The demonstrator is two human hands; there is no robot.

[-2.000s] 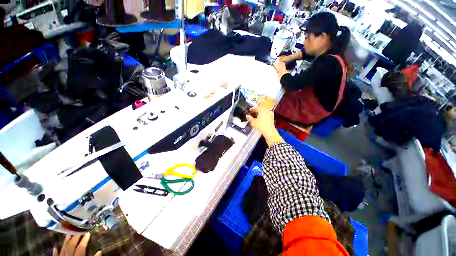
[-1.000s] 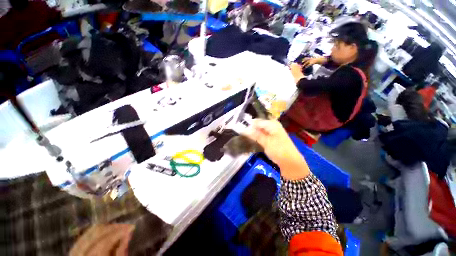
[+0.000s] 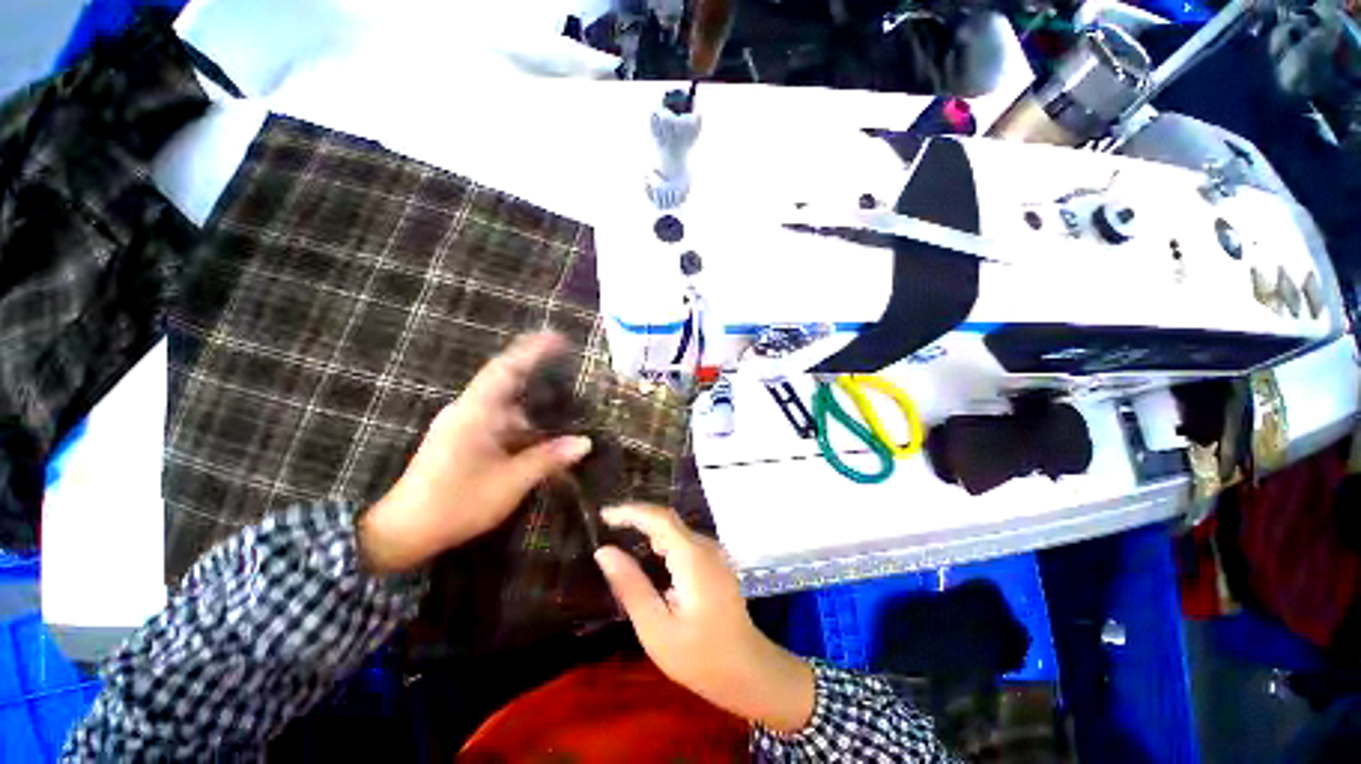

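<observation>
The plaid panel (image 3: 351,314) lies flat left of the sewing machine head (image 3: 776,276), its right edge by the needle area (image 3: 679,366). My left hand (image 3: 478,448) is over the panel and pinches a small dark cloth piece (image 3: 555,391) between thumb and fingers. My right hand (image 3: 687,612) is at the panel's lower right, thumb and forefinger at the lower end of the small piece. Both hands are slightly blurred, and my fingers hide part of the piece. Scissors with green and yellow handles (image 3: 851,433) lie right of the needle area.
Black snips (image 3: 791,406) lie beside the scissors. Dark cloth pieces (image 3: 1012,445) lie on the table right of them. A long silver tool (image 3: 940,235) rests across a black band (image 3: 933,276) on the machine. Dark checked cloth (image 3: 90,254) heaps at far left. Blue crates (image 3: 955,597) stand below the table edge.
The view has swung left and down to the panel. My right hand has come from the machine's far end with a small piece to the panel. The left hand is now raised over the cloth.
</observation>
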